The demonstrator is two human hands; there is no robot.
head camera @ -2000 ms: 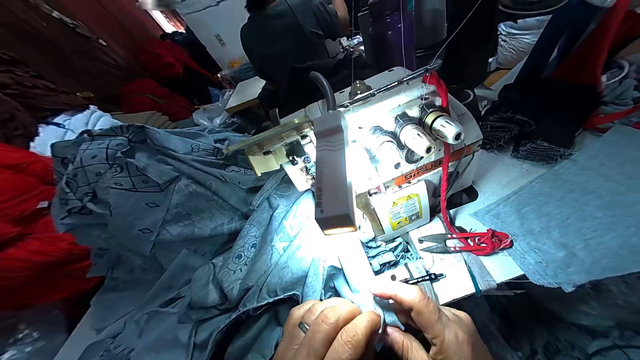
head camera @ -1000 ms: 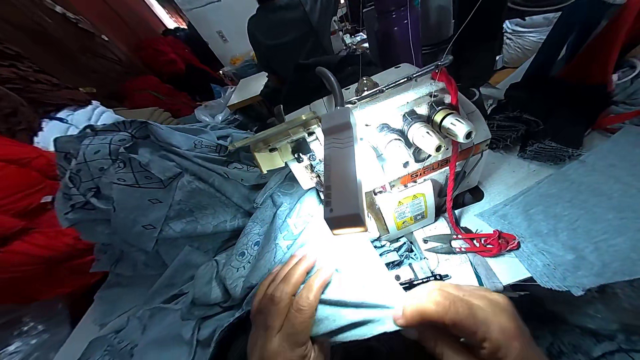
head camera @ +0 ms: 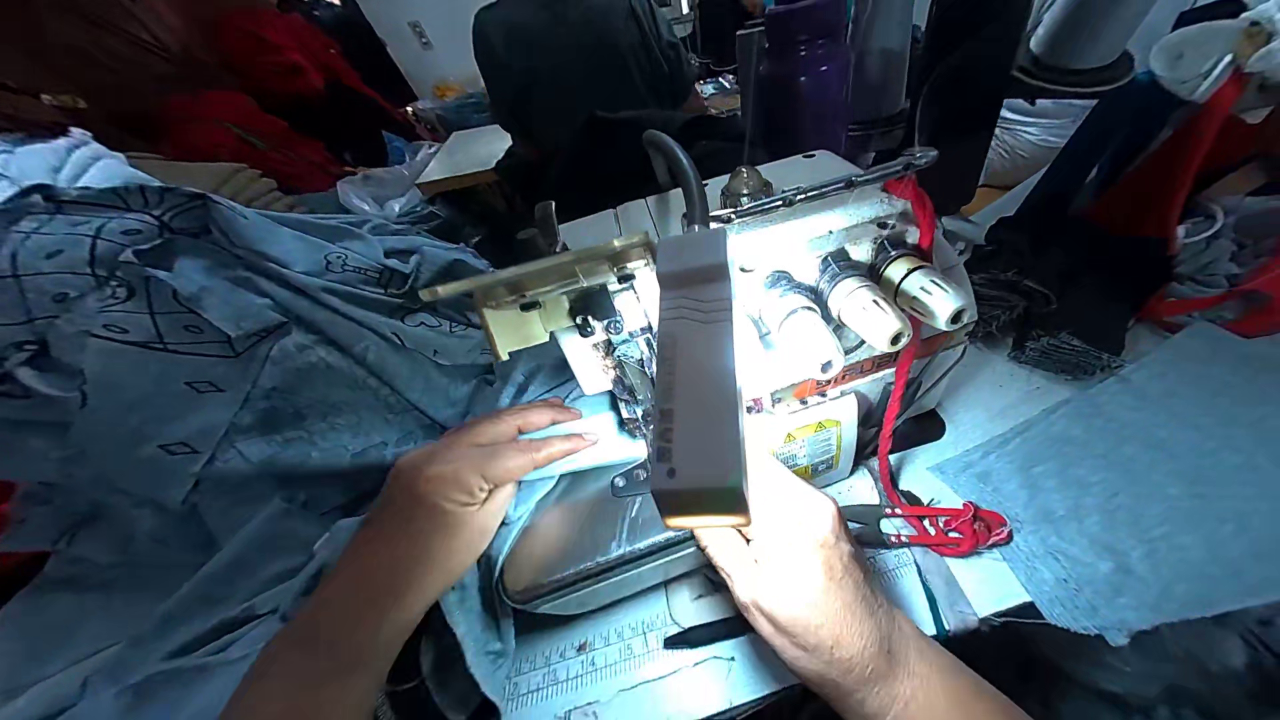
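Note:
An overlock sewing machine (head camera: 840,230) with white tension dials stands in front of me, a grey work lamp (head camera: 695,380) glowing over its needle area. My left hand (head camera: 490,465) lies on light blue-grey fabric (head camera: 590,430), fingers spread and pressing it at the left of the presser foot. My right hand (head camera: 800,570) is by the machine's front, just below the lamp; its fingertips are partly hidden, so whether it holds anything does not show. Red-wrapped thread snips (head camera: 940,525) hang on a red cord (head camera: 900,400) to the right of that hand.
Printed blue-grey garments (head camera: 250,400) are heaped at the left. A blue-grey fabric piece (head camera: 1140,480) lies at the right. A measuring tape (head camera: 590,655) and a black pen-like object (head camera: 708,632) are on the table's front. A person (head camera: 580,80) sits beyond the machine.
The fabric edge, between both hands a second ago, is now under the left hand beside the presser foot. The right hand has moved left to the machine's front. The machine's smooth bed has come into view.

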